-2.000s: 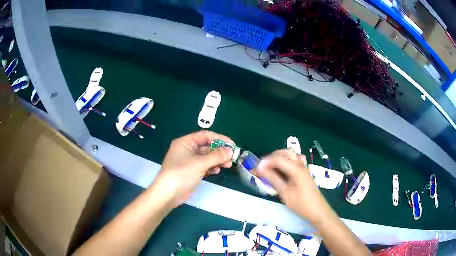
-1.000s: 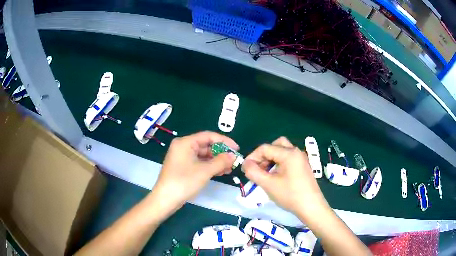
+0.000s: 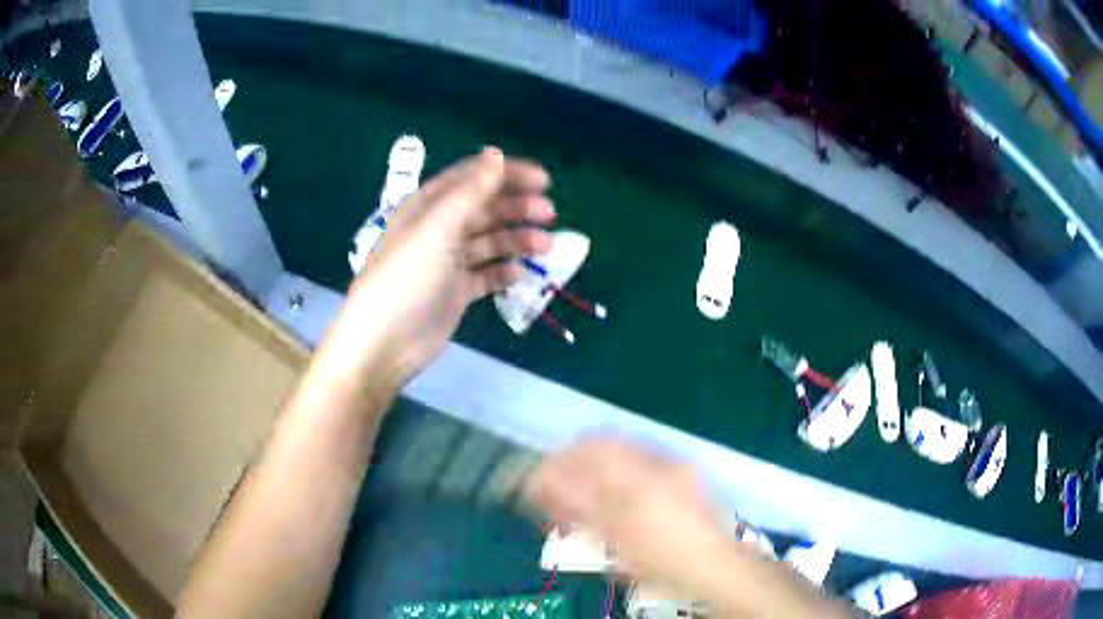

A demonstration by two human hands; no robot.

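My left hand (image 3: 442,248) is over the belt with its fingers apart, and nothing shows in it. It partly covers a white narrow cover (image 3: 404,169) and a housing half behind it. A white housing half (image 3: 544,284) with red lead wires lies just right of its fingers. My right hand (image 3: 629,496) is blurred, low over the near bench; whether it holds anything cannot be told. Housing halves (image 3: 578,551) lie beneath and beside it. A green PCB panel (image 3: 478,606) lies at the bottom edge. On the belt, a circuit board (image 3: 780,353) is wired to a housing half (image 3: 837,411).
An open carton (image 3: 157,423) stands at left beside a pale metal post (image 3: 182,133). A pale rail (image 3: 569,405) separates bench and belt. More covers (image 3: 719,270) and housings lie rightward. A blue basket (image 3: 677,36) and wire pile (image 3: 877,97) sit beyond; bubble wrap (image 3: 998,600) is bottom right.
The board has left my left hand, which has moved up and left and opened. A wired board and housing now lie on the belt. My right hand has moved down to the bench. The view has shifted.
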